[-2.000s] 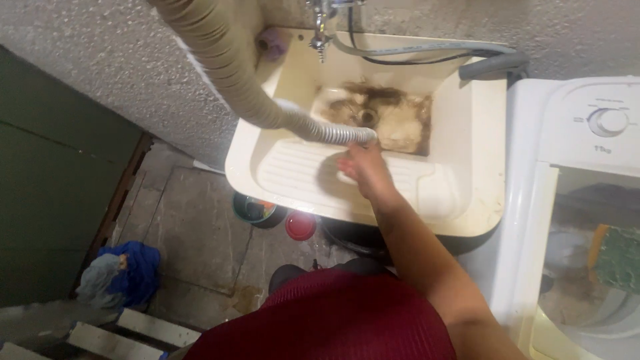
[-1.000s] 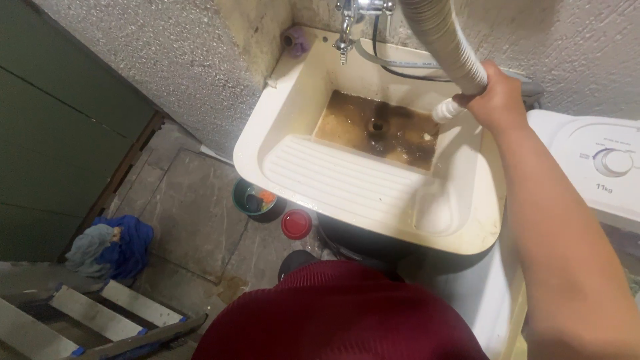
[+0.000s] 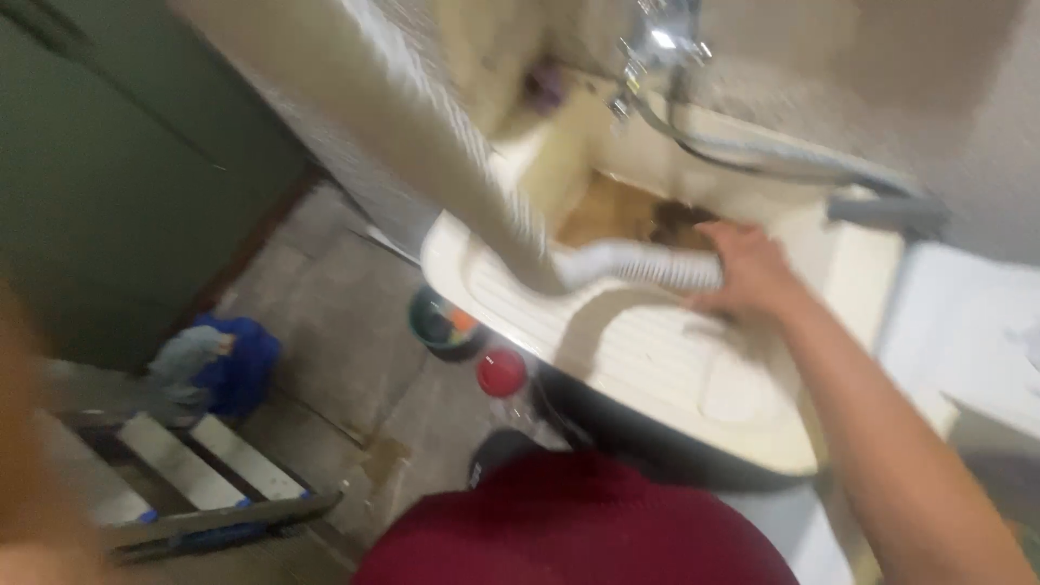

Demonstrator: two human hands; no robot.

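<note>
My right hand [image 3: 743, 272] is at the end of a white corrugated hose [image 3: 662, 266], fingers around its tip, over the basin of a cream utility sink [image 3: 487, 268]. This narrow hose joins a wide beige flexible duct [image 3: 390, 130] that runs up to the upper left, large and blurred. Brown water [image 3: 613, 213] with a dark patch shows in the basin behind the hose. A blurred part of my left arm [image 3: 41, 487] fills the lower left edge; its hand cannot be made out.
A metal tap [image 3: 662, 49] with thin hoses is on the wall above the sink; a grey pipe [image 3: 886, 213] lies at its right corner. A white washing machine [image 3: 967, 325] adjoins it. On the floor are a green bucket [image 3: 443, 325], a red container [image 3: 500, 372], blue cloth [image 3: 244, 366] and a stepladder [image 3: 219, 487].
My right hand and the hose end have moved from the sink's right side back towards its middle. The wide duct now slants to the upper left. Part of my left arm has come into view.
</note>
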